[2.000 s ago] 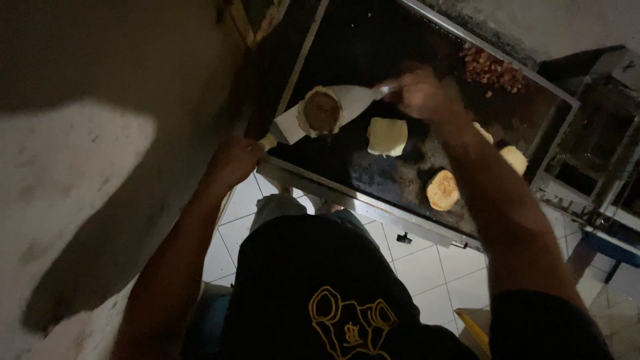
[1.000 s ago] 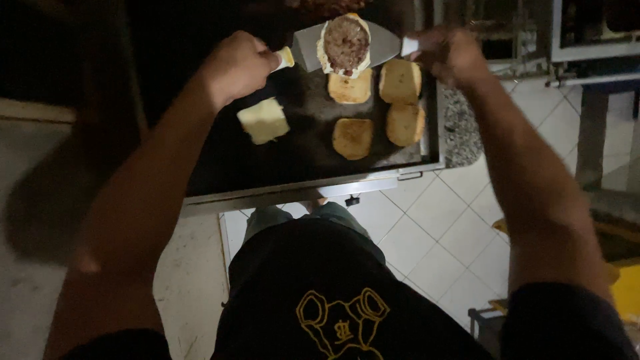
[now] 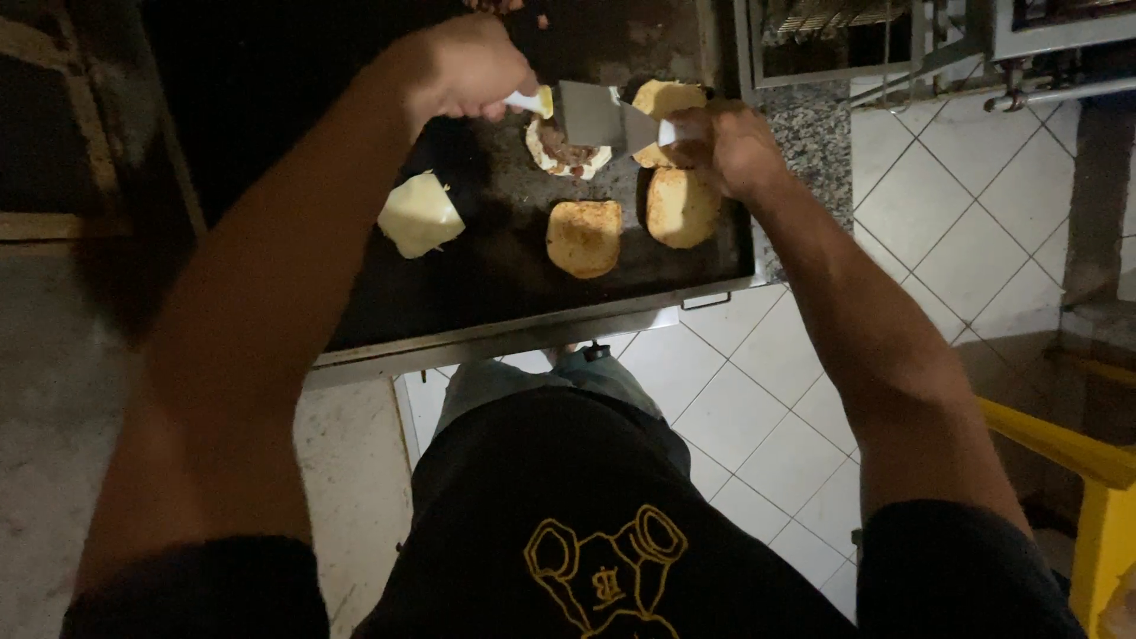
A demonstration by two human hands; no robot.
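My left hand (image 3: 475,71) grips the white and yellow handle of a metal spatula (image 3: 589,114). My right hand (image 3: 728,146) holds a second metal spatula (image 3: 639,129) by its white handle. The two blades meet over a browned meat patty with a melted white topping (image 3: 568,155), hiding part of it. Toasted bun halves lie on the dark griddle: one (image 3: 584,238) below the patty, one (image 3: 682,209) below my right hand, and more bread (image 3: 667,98) partly behind that hand. A cheese-covered piece (image 3: 422,216) sits to the left.
The griddle's metal front edge (image 3: 497,342) runs close to my body. Chopped meat bits (image 3: 497,4) show at the top. A speckled stone surface (image 3: 808,133) borders the griddle on the right, with a metal-framed appliance (image 3: 834,67) beyond. Yellow furniture (image 3: 1056,444) stands at lower right.
The patty, held up on a spatula between my hands a second ago, is now down at griddle level among the buns, with both blades above it. The view has shifted strongly since the first frame.
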